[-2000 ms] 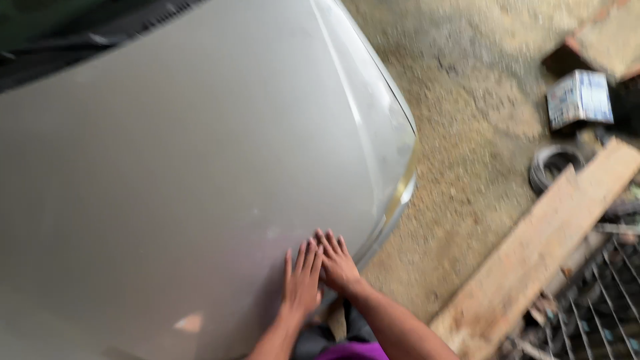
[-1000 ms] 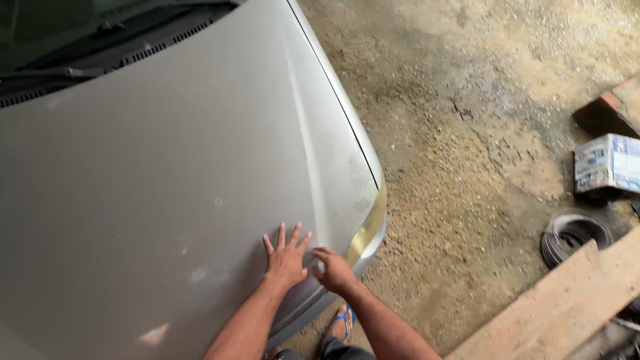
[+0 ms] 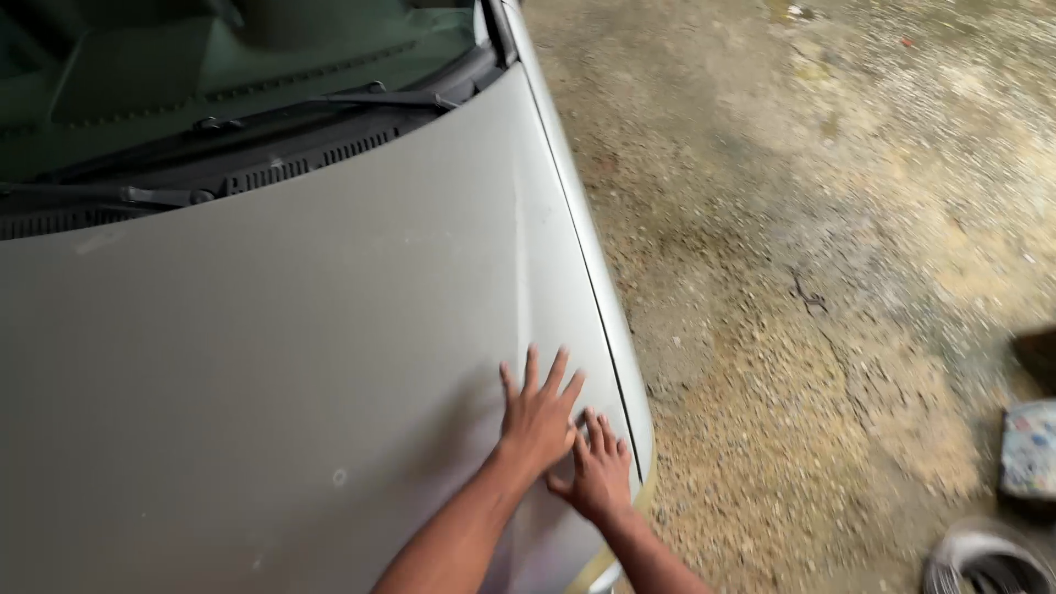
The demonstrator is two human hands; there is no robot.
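Observation:
The silver-grey car hood point(image 3: 330, 330) fills the left half of the view, with dull patches and small pale marks on its surface. My left hand point(image 3: 538, 412) lies on the hood near its right edge, fingers spread, holding nothing. Just right of it and a little lower, my right hand point(image 3: 602, 470) rests on the hood beside the seam, fingers apart and nothing seen in it. Yellowish masking tape point(image 3: 596, 569) runs along the front corner, partly hidden by my right forearm.
Wiper arms point(image 3: 379, 99) and a dark windshield point(image 3: 247, 58) are at the upper left. Rough gravelly ground point(image 3: 784, 330) lies right of the car. A box with printing point(image 3: 1030, 450) and a coil of wire or hose point(image 3: 986, 561) sit at the lower right.
Both hands have moved up the hood, away from its front edge. The right hand, bunched a second ago, now has its fingers apart. The view has shifted toward the windshield.

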